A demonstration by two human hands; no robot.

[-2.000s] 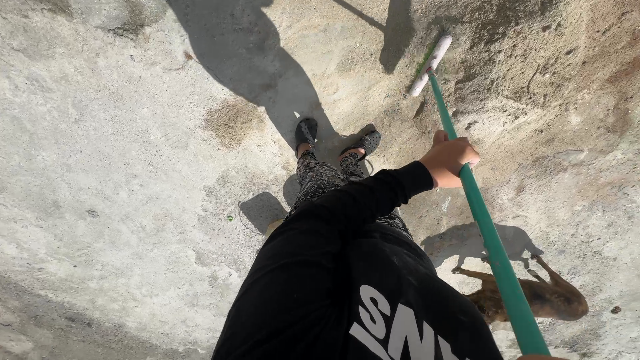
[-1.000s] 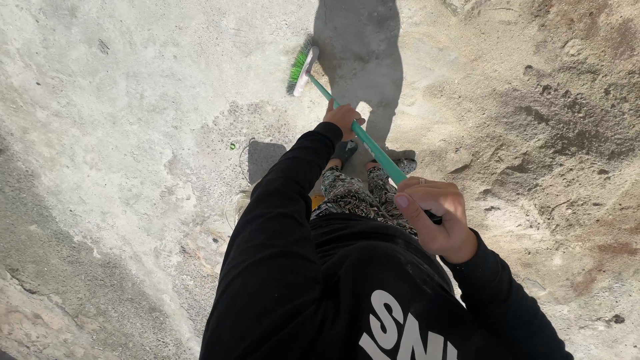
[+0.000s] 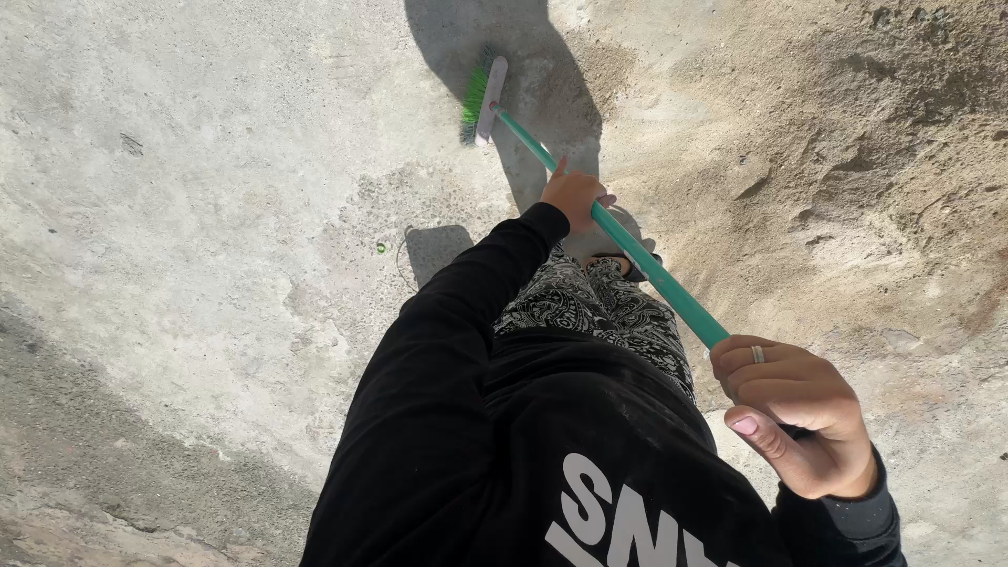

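Observation:
A push broom with a pale head and green bristles (image 3: 477, 96) rests on the concrete ground, bristles facing left, at the upper middle of the head view. Its green handle (image 3: 665, 279) slants down to the right. My left hand (image 3: 573, 197) is closed around the handle's lower part, not far from the broom head. Near the handle's top end, my right hand (image 3: 795, 409), with a ring on one finger, grips it. The tip of the handle is hidden in that hand.
Rough, sandy ground (image 3: 827, 189) rises unevenly on the right, with smoother pale concrete (image 3: 197, 157) on the left. My foot in a dark shoe (image 3: 622, 266) stands beneath the handle. A grey patch (image 3: 437, 250) and a small green bit (image 3: 381, 248) lie left of my legs.
The broom has swung from the sandy right side to the left of my feet. My right hand, not visible two seconds ago, now shows on the handle. The dog seen two seconds ago is out of view.

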